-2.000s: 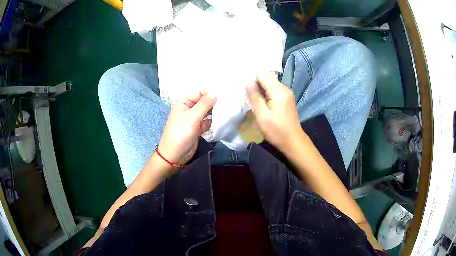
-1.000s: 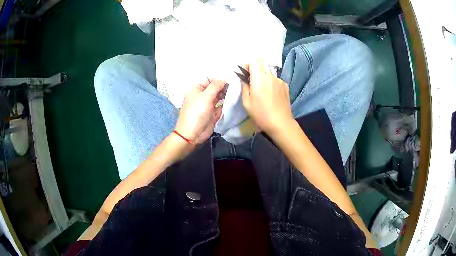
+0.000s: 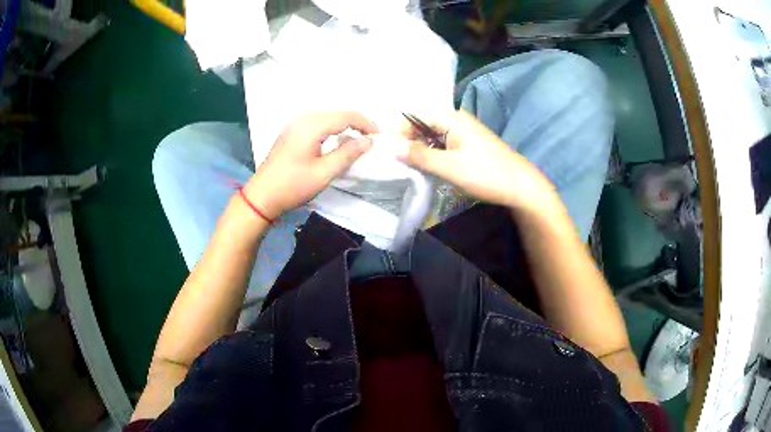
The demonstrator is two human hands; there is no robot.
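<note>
A white garment piece (image 3: 372,190) hangs between my two hands over my lap, its lower end near my jacket. My left hand (image 3: 317,160) pinches its upper left part between thumb and fingers. My right hand (image 3: 465,156) holds dark thread snips (image 3: 425,131), points toward the upper left, and its thumb and fingertips also touch the cloth. More white cloth (image 3: 355,76) lies spread beyond my hands, washed out by glare. A small yellowish patch (image 3: 448,202) shows beside the cloth under my right hand. Thread ends cannot be made out.
Another white piece (image 3: 224,34) hangs at the top left beside a yellow tube (image 3: 161,13). A white-topped table with a brown edge (image 3: 697,169) stands at the right. Grey metal table legs (image 3: 72,253) stand on the green floor at the left.
My left hand moved up and left with the cloth, which now spreads wider between the hands. The snips came into sight in my right hand after the first frame and now lie more level.
</note>
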